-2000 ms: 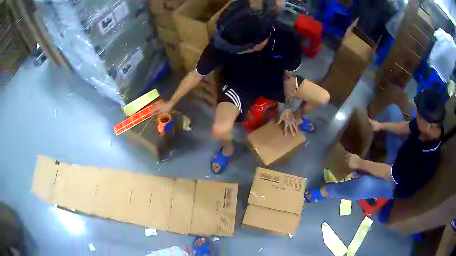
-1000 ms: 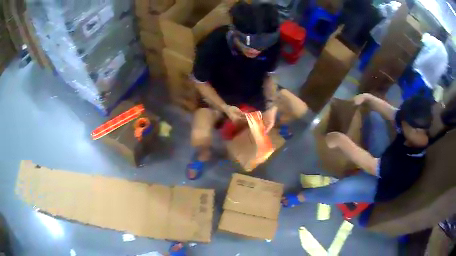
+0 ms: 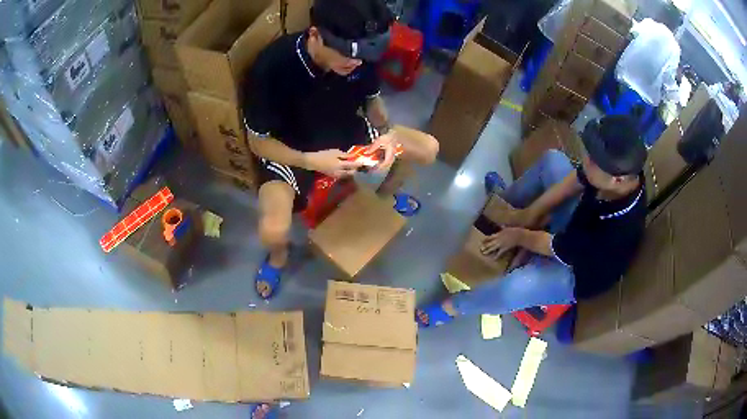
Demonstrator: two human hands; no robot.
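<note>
Neither my left hand nor my right hand is in the picture. Nearest in front of me, a long brown row of cartons point(image 3: 164, 352) lies on the floor at the lower left. A closed carton point(image 3: 368, 331) with dark print lies just right of it, a narrow gap between them. A blue slipper point(image 3: 260, 411) shows at the bottom edge. Another closed carton point(image 3: 358, 229) sits before a seated person, whose hands hold orange-red label stickers point(image 3: 373, 155) above it. A label strip point(image 3: 138, 218) and an orange tape roll point(image 3: 172, 223) lie on a small box at the left.
A second person point(image 3: 610, 221) sits at the right, hands on a carton point(image 3: 479, 254). Pale yellow strips point(image 3: 530, 372) lie on the floor. A wrapped pallet load point(image 3: 82, 90) and open cartons point(image 3: 225, 49) stand behind. A tall carton point(image 3: 475, 90) stands upright.
The view has shifted, so the scene sits further left. The facing person has taken up label stickers and now holds them higher. The person at right has lowered both hands onto a carton.
</note>
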